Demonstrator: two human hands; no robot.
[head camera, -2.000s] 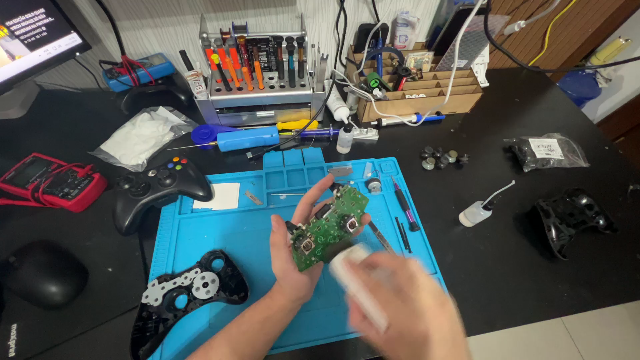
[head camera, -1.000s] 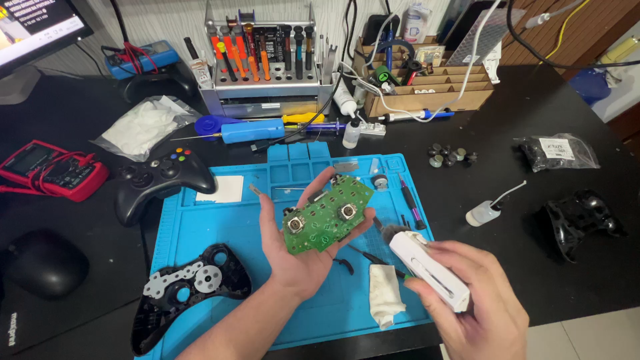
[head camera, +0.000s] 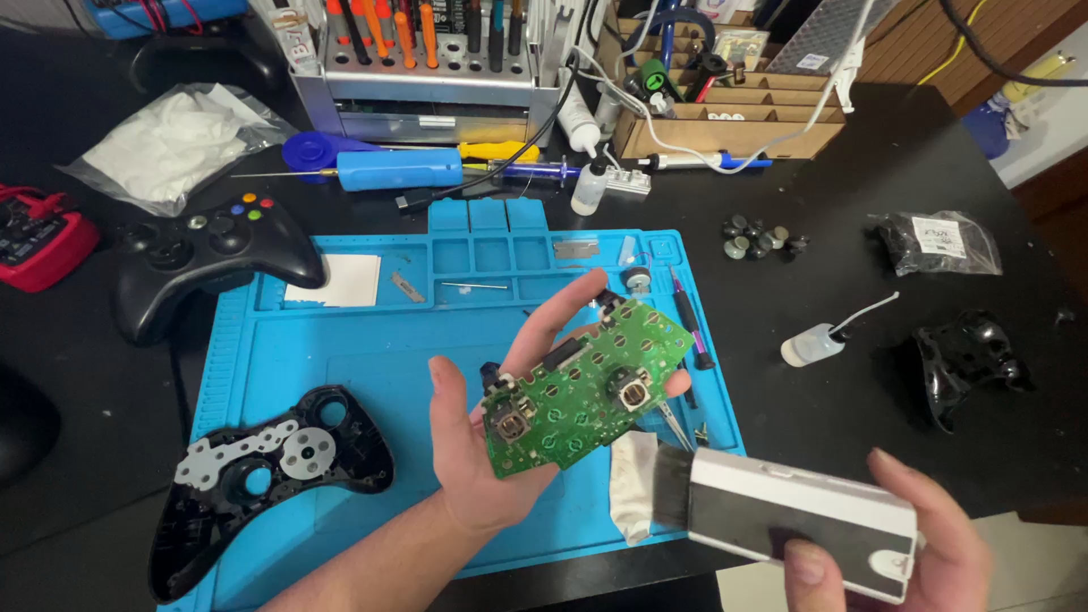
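My left hand (head camera: 501, 459), palm up, supports a green game-controller circuit board (head camera: 586, 382) with two joystick modules, over a blue silicone repair mat (head camera: 382, 340). At the lower right, my right hand (head camera: 892, 544) grips a white and dark box-shaped brush (head camera: 799, 518), its dark bristles pointing left at the mat's edge. A whitish cloth (head camera: 632, 484) lies beside the bristles. On the mat's left rests an open black controller shell half (head camera: 272, 476) with grey rubber button pads. An assembled black game controller (head camera: 212, 263) stands behind it, partly over the mat's corner.
A silver tool rack (head camera: 433, 93) with screwdrivers and a wooden organiser (head camera: 731, 127) stand at the back. Right of the mat are thumbstick caps (head camera: 761, 238), a small bottle with a thin spout (head camera: 814, 344), a black shell part (head camera: 969, 365) and a bagged part (head camera: 939, 242). A red multimeter (head camera: 42, 242) sits left.
The view has moved closer to the mat. My right hand with the brush, which was near the board two seconds ago, is now farther from it, toward the lower right. The board stays in my left hand.
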